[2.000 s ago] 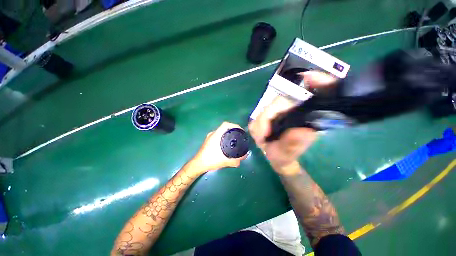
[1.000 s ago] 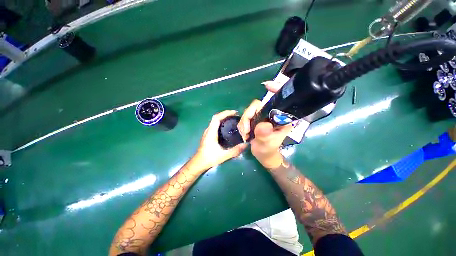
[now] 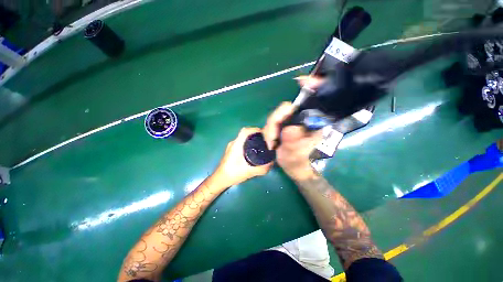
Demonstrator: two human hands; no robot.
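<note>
My left hand (image 3: 238, 160) is wrapped around a black cylindrical housing (image 3: 256, 150), its dark round end facing up. My right hand (image 3: 295, 144) grips the electric screwdriver (image 3: 353, 88), which is blurred, with its black body slanting up to the right. The fingers of my right hand are at the right edge of the housing's end and hide the driver's tip. The white screw box (image 3: 343, 50) lies behind the driver and is mostly hidden by it.
A housing with a bright ring end (image 3: 161, 123) stands left of my hands. Black housings are on the belt at upper left (image 3: 105, 38) and top right (image 3: 354, 25). Grouped units (image 3: 488, 88) sit far right, above a blue sheet (image 3: 452, 176).
My right hand has brought the driver from the box side to the housing and stays there; the driver has shifted slightly since. The far-side housings have moved right.
</note>
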